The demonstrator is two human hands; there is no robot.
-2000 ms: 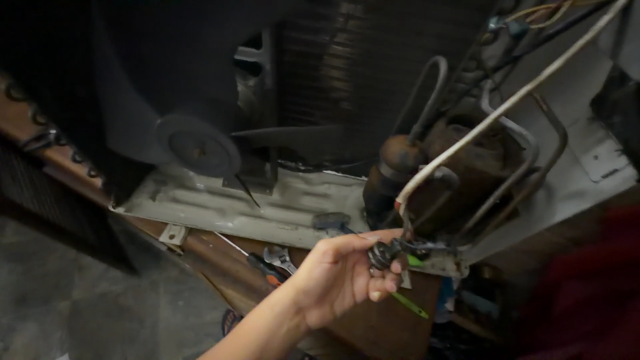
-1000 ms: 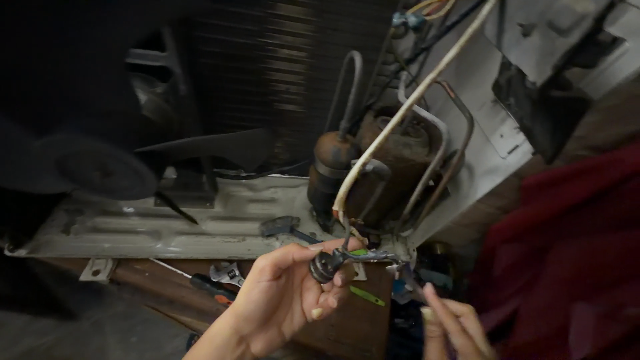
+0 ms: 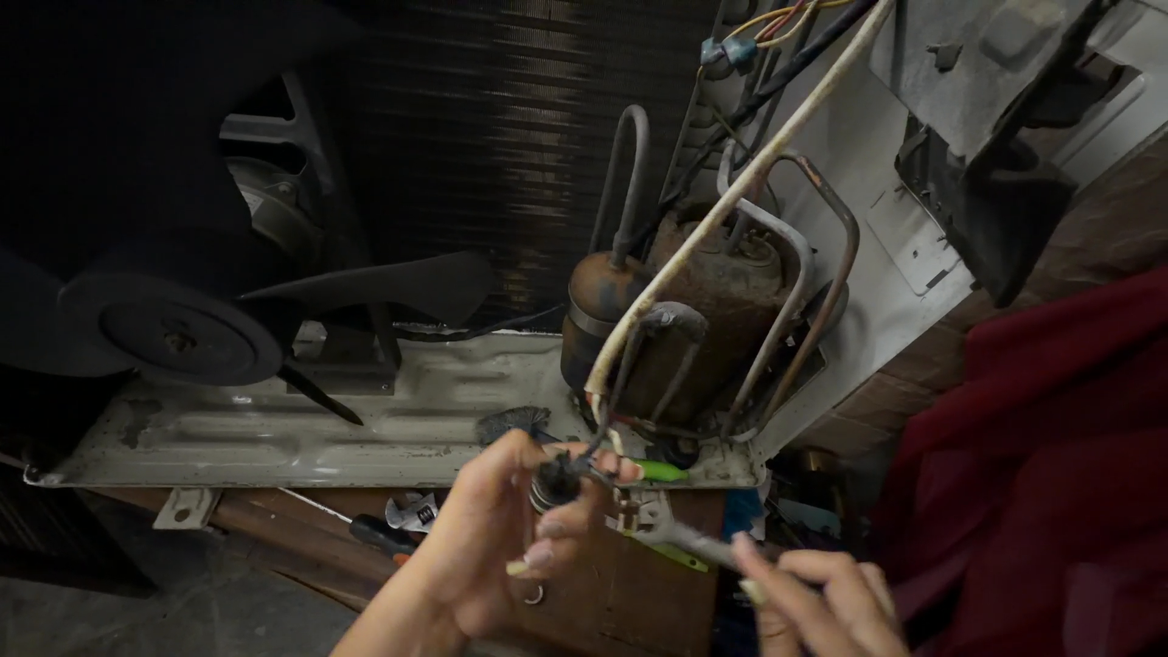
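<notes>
At the bottom middle, my left hand (image 3: 511, 520) holds a small dark round fitting (image 3: 555, 482) with wires running into it. A thick off-white sheathed cable (image 3: 712, 224) comes down from the upper right to those wires. My right hand (image 3: 812, 593), lower right, grips the handle of a metal tool (image 3: 693, 540), perhaps a wrench; its head lies just right of the fitting, and blur hides whether they touch. Above the hands stand a rusty compressor (image 3: 721, 292) and its smaller accumulator (image 3: 598, 310), with bent copper pipes (image 3: 839, 246).
A fan (image 3: 182, 333) fills the left, before a finned coil (image 3: 538, 164). The metal base pan (image 3: 274, 447) carries a brush (image 3: 516, 422). An adjustable wrench (image 3: 412, 513) and a screwdriver (image 3: 379, 537) lie on the wooden surface (image 3: 630, 602). Dark red cloth (image 3: 1049, 474) hangs at right.
My right hand, out of view two seconds ago, has come in from the lower right with the metal tool. My left hand still holds the fitting. The view has shifted to the right.
</notes>
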